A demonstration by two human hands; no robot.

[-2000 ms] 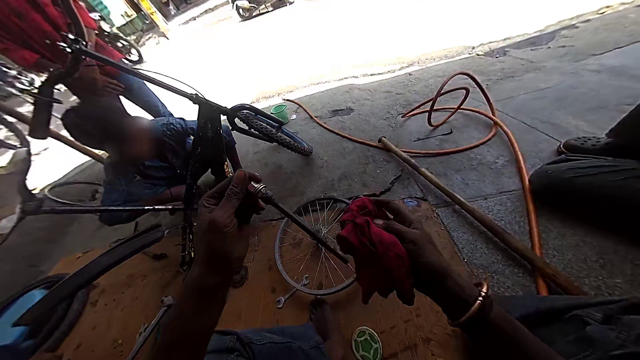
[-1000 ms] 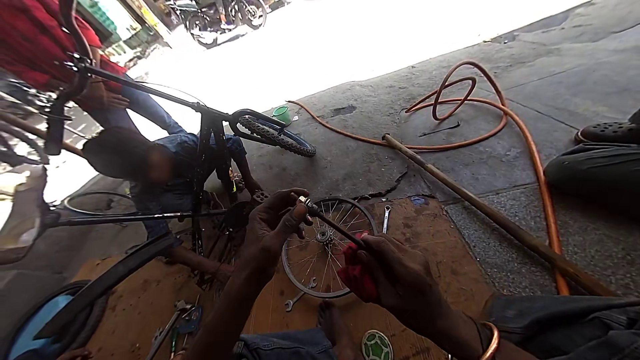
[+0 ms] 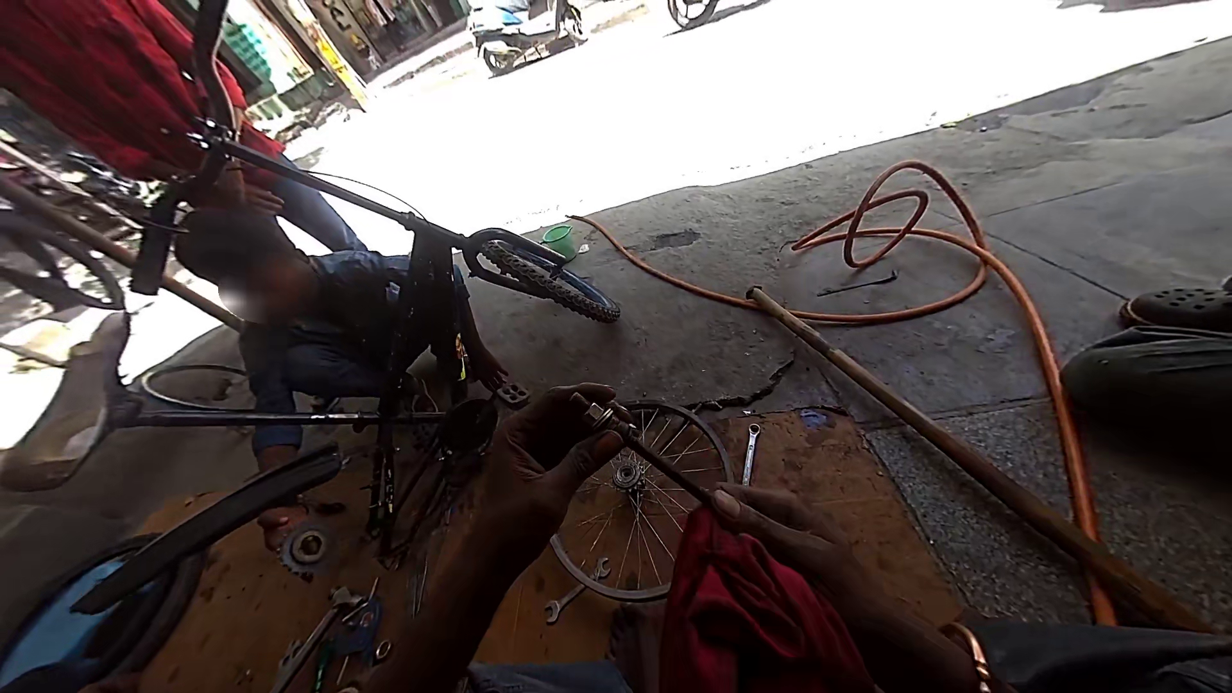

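My left hand (image 3: 553,452) pinches the upper end of a thin dark metal rod (image 3: 667,465), where a shiny nut-like fitting (image 3: 599,416) sits near the fingertips. With my right hand (image 3: 784,529) I grip the rod's lower end, and a red cloth (image 3: 746,616) hangs from the same hand. The rod slants between both hands above a spoked bicycle wheel (image 3: 628,476) on a brown board. A combination wrench (image 3: 752,452) lies right of the wheel; an open-ended wrench (image 3: 577,590) lies at its lower left.
A bicycle (image 3: 332,185) stands at left, a person (image 3: 356,298) crouching behind it with a hand at a sprocket (image 3: 308,547). Loose tools (image 3: 337,635) lie below. An orange hose (image 3: 1035,327) and wooden pole (image 3: 924,438) cross the right. Another person's shoe (image 3: 1179,308) is at far right.
The red cloth, bunched in my right hand earlier, now hangs lower and more spread out. The crouching person's head has shifted, and a sprocket now shows by that person's hand.
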